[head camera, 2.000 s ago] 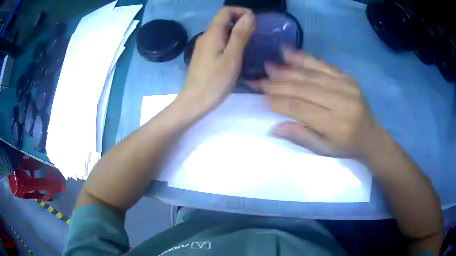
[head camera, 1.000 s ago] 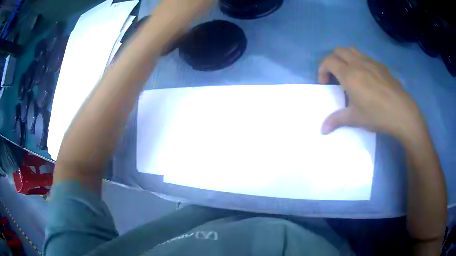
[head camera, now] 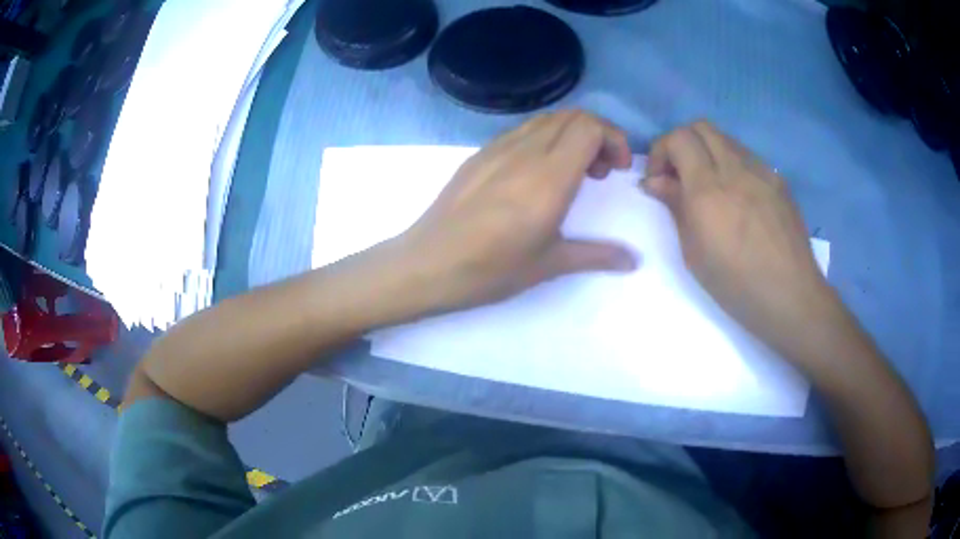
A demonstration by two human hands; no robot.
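Note:
White sheets (head camera: 390, 190) lie slightly offset on the pale ribbed mat in front of me. My left hand (head camera: 516, 216) is over their middle, fingers curled near the far edge and thumb apart from them; nothing shows in it. My right hand (head camera: 732, 216) is just right of it over the sheets, fingertips bent together at the far edge. Whether they pinch a thin piece or the sheet cannot be made out. Round black parts lie beyond the sheets: one (head camera: 505, 58) behind my left hand, another (head camera: 377, 30) to its left, one cut off at the top.
A fanned white sheet pile (head camera: 168, 158) is at left, with smaller dark parts (head camera: 79, 137) beyond it. More black parts (head camera: 874, 63) lie at upper right. The mat (head camera: 737, 74) runs under the sheets. A red item (head camera: 58, 321) is near the floor at lower left.
The disc handled earlier is no longer in my hands. My left hand has come back from the top to the sheets. My right hand has moved left towards it, its fingers curling in.

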